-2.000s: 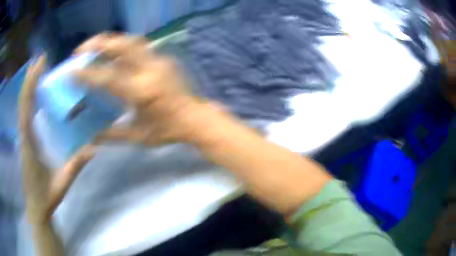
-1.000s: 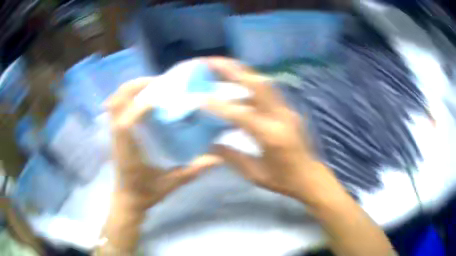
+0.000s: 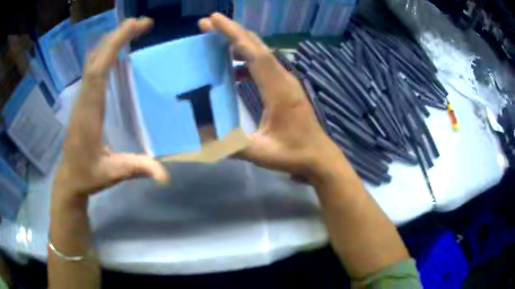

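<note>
A light blue retail box [image 3: 161, 76] is held up above the white-covered table, its bottom end facing me. Blue bottom flaps are folded across it, with a dark T-shaped gap between them. One brown flap [image 3: 212, 150] sticks out along the lower edge. My left hand [image 3: 99, 124] is around the box's left side, thumb near the lower left corner. My right hand [image 3: 282, 107] holds the right side, its palm by the lower right corner and brown flap. Both hands' fingertips reach up past the box's upper part.
A loose pile of black tubes [image 3: 361, 101] lies at right, with a small red-yellow item [image 3: 453, 117] beside it. Blue-white cartons stand at left [image 3: 35, 121] and back [image 3: 282, 17]. Clear plastic [image 3: 463, 68] lies far right. A blue stool [image 3: 443, 259] is at lower right.
The view has turned and sharpened. The box has shifted left in view from a second ago, and its T-shaped gap and brown flap now show clearly. Both hands remain around it.
</note>
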